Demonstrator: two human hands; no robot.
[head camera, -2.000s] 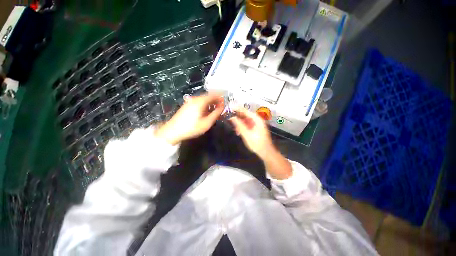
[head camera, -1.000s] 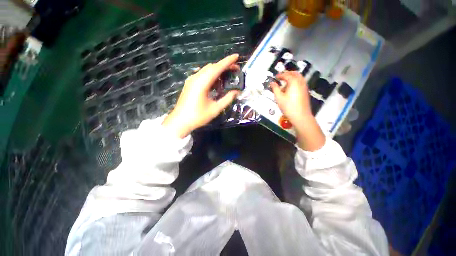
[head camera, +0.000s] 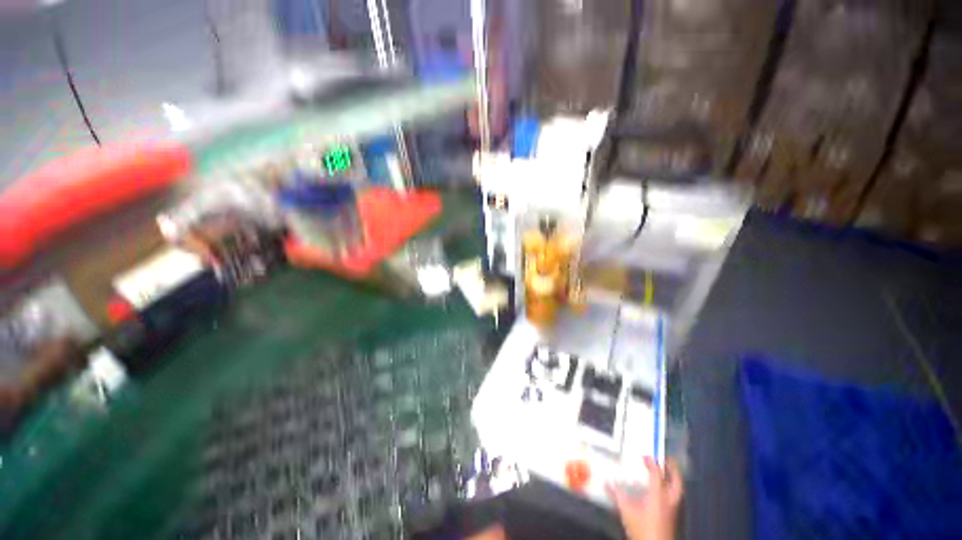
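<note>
The view is blurred. The white press machine (head camera: 533, 432) with a blue edge stands right of centre. Black fixture blocks (head camera: 601, 399) sit on its top, and an orange-brown press head (head camera: 545, 274) is above and behind them. A red-orange button (head camera: 577, 475) shows on its front. My right hand (head camera: 647, 501) is at the machine's front right corner, fingers apart, with nothing visible in it. Only a small skin patch of my left hand (head camera: 487, 533) shows at the bottom edge; its fingers are hidden. The blister tray (head camera: 306, 448) with dark pockets lies left of the machine.
A shiny film (head camera: 491, 473) lies at the machine's front left corner. A red-orange tray (head camera: 396, 227) with a blue-topped container (head camera: 322, 216) is at the back of the green mat (head camera: 137, 401). A blue pallet (head camera: 844, 454) is on the floor at right. Brown stacks stand behind.
The view has tilted up, showing the background. My right hand has moved from the fixture to the machine's front right corner. My left hand has dropped almost out of view.
</note>
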